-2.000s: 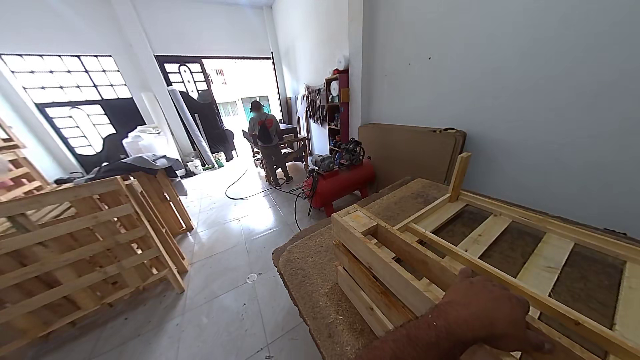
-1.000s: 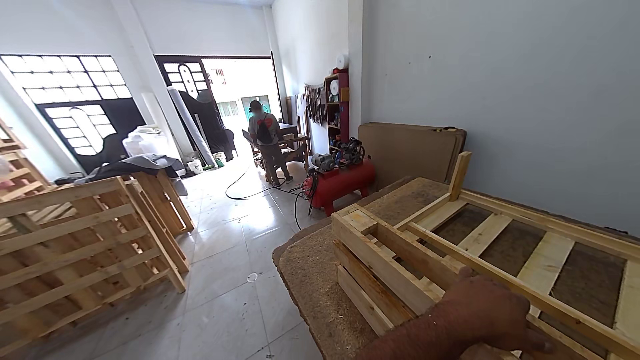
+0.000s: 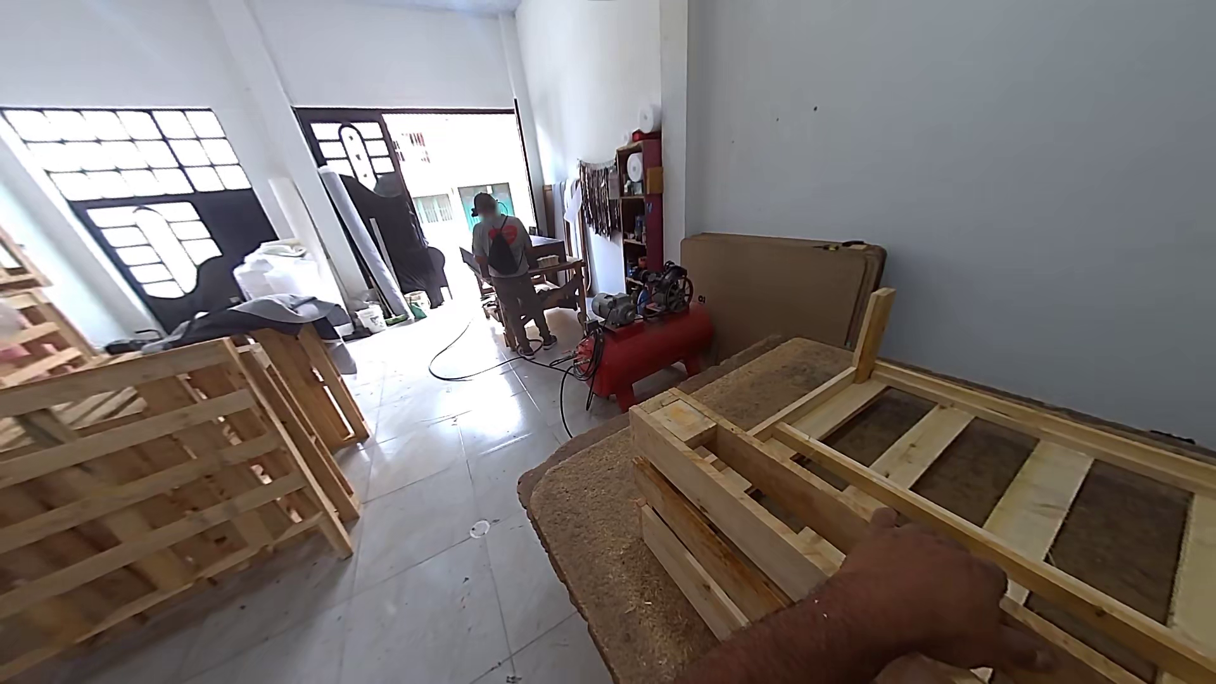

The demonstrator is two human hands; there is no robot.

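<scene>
My left hand (image 3: 926,594) lies back-up over the near rails of a slatted wooden frame (image 3: 1034,494) at the lower right. Its forearm comes in from the bottom edge. Most of its fingers are hidden, so whether they grip the wood cannot be told. Under and beside the hand are stacked wooden rails (image 3: 727,480) with a block at their corner. A short post (image 3: 872,332) stands up at the frame's far corner. All this rests on a worn, sawdust-strewn worktable (image 3: 594,503). My right hand is not in view.
Slatted wooden panels (image 3: 142,465) lean at the left. A red air compressor (image 3: 646,351) stands beyond the table, its hose (image 3: 451,377) on the tiled floor. A co-worker (image 3: 503,266) stands at a farther bench. Brown boards (image 3: 779,285) lean against the wall.
</scene>
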